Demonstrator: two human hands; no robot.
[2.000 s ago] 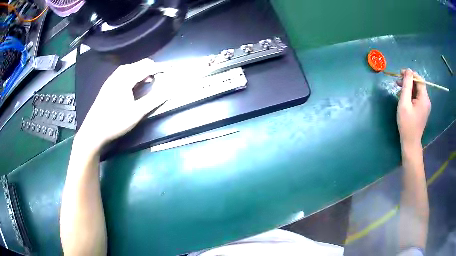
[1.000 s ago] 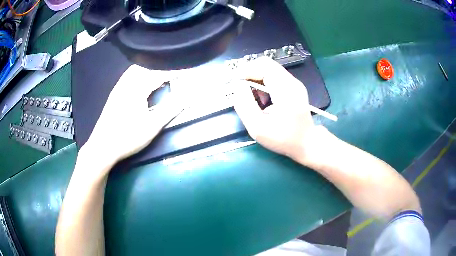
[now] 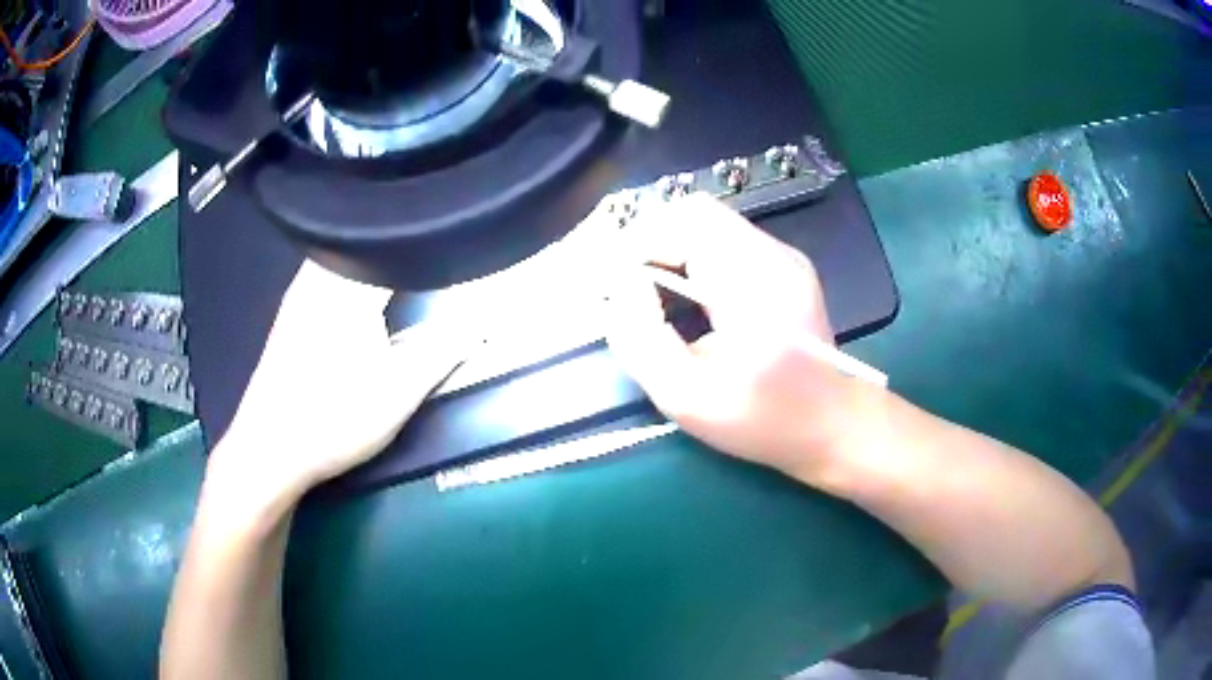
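A grey strip fixture (image 3: pixel 784 186) with a row of small round parts lies on the black microscope base plate (image 3: pixel 857 286); its left part is lost in glare under the ring light (image 3: pixel 439 219). A second pale strip (image 3: pixel 532 348) lies in front of it. My left hand (image 3: pixel 319 385) holds this front strip at its left end, fingertips partly hidden by the ring light. My right hand (image 3: pixel 731 345) holds a thin pale stick (image 3: pixel 851 364) like a pen over the strips; the stick's tip is washed out by glare.
A loose pale strip (image 3: pixel 552 456) lies along the base's front edge. An orange-red round dish (image 3: pixel 1049 202) and a thin rod (image 3: pixel 1199 194) lie right. Several strip fixtures (image 3: pixel 120 359) lie left of the base. A pink fan (image 3: pixel 153 16) and cables are back left.
My right hand has come from beside the orange-red dish to the strips under the microscope, carrying the stick. My left hand stays at the strip. The view has shifted.
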